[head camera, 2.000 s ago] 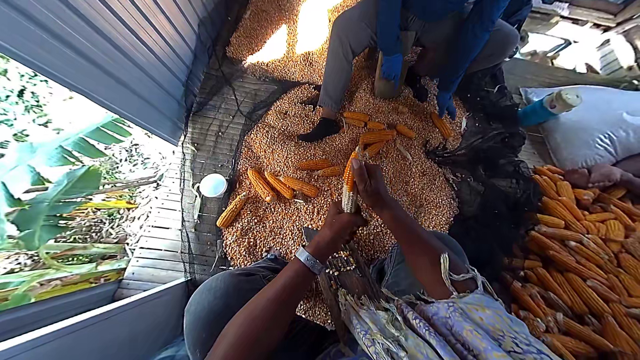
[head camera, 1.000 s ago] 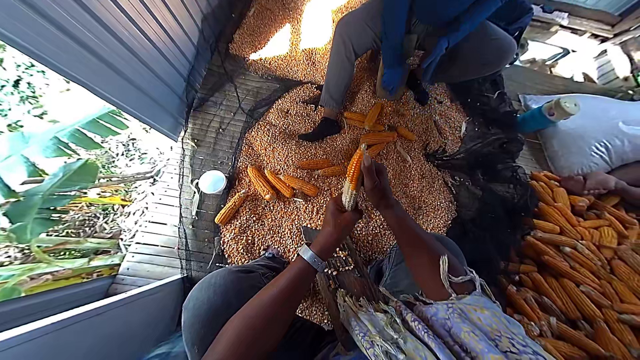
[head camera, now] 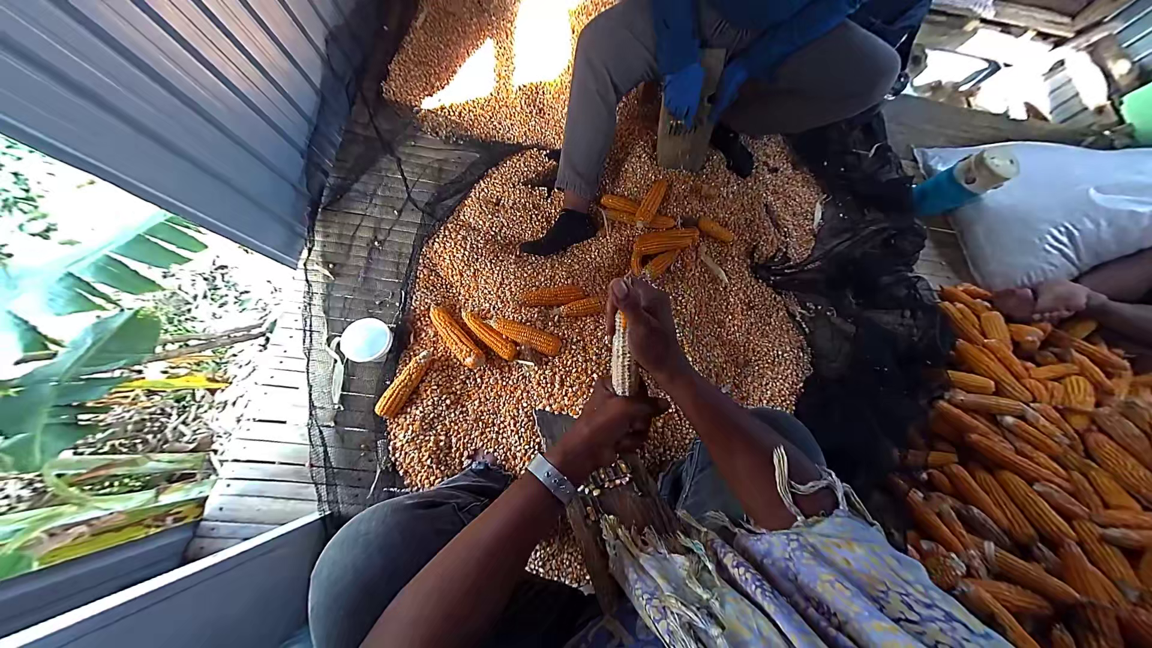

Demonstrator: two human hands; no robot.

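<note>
My left hand (head camera: pixel 607 421) grips the lower end of a partly shelled corn cob (head camera: pixel 623 360), whose near part is pale and bare. Closed around the cob's upper part is my right hand (head camera: pixel 643 324). The cob stands above a worn wooden board (head camera: pixel 589 540) between my knees, with loose kernels on it. Below spreads a broad heap of corn kernels (head camera: pixel 720 333). Several unshelled ears (head camera: pixel 526 337) lie on it left of my hands, and more ears (head camera: pixel 666 241) lie just beyond them.
Opposite sits a person with blue-gloved hands (head camera: pixel 682 94) at a wooden board (head camera: pixel 688 153). Ears are piled (head camera: pixel 1035 468) at right, near another person's bare feet (head camera: pixel 1044 299). A white sack (head camera: pixel 1071 216), a blue container (head camera: pixel 963 182), a white cup (head camera: pixel 365 340) and black netting (head camera: pixel 846 360) lie around.
My right hand now covers the cob's upper part, where orange kernels showed a second ago. More of the cob's near part looks bare. The other person's gloved hands have shifted.
</note>
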